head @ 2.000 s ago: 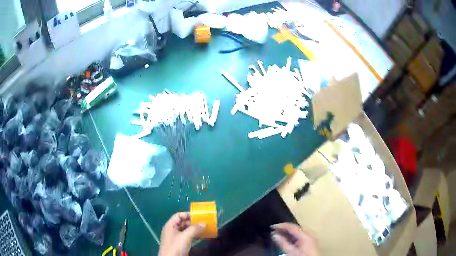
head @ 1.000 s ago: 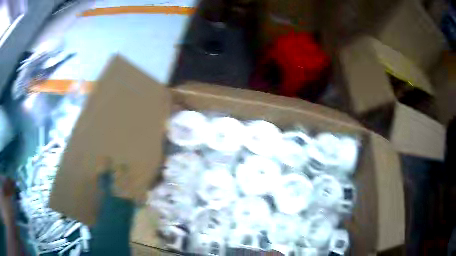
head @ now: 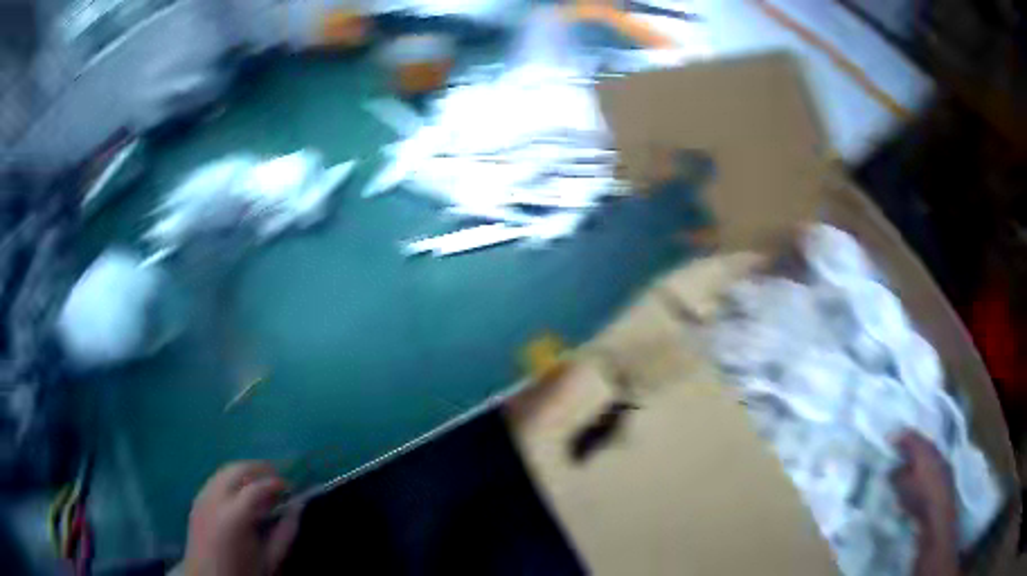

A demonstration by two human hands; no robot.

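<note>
The frame is blurred. The open parts box (head: 693, 478) stands at the right, full of white round plastic housings (head: 901, 360) in clear film. My right hand (head: 926, 506) is over the housings at the box's right side; its fingertips are too blurred to show whether it holds one. My left hand (head: 239, 520) is at the bench's front edge, lower left, fingers loosely curled and slightly apart, with nothing visible in it. An orange tape roll (head: 421, 68) is at the back of the bench.
White plastic arms (head: 512, 158) lie in a large pile and a smaller pile (head: 253, 191) on the green bench (head: 338, 315). A white plastic bag (head: 110, 306) and dark bagged parts (head: 28, 326) are left. A raised carton flap (head: 721, 135) stands behind the housings.
The tape roll has left my left hand; an orange roll now shows beside the other at the back. My right hand has moved right, over the housings. The view swung to the box and back.
</note>
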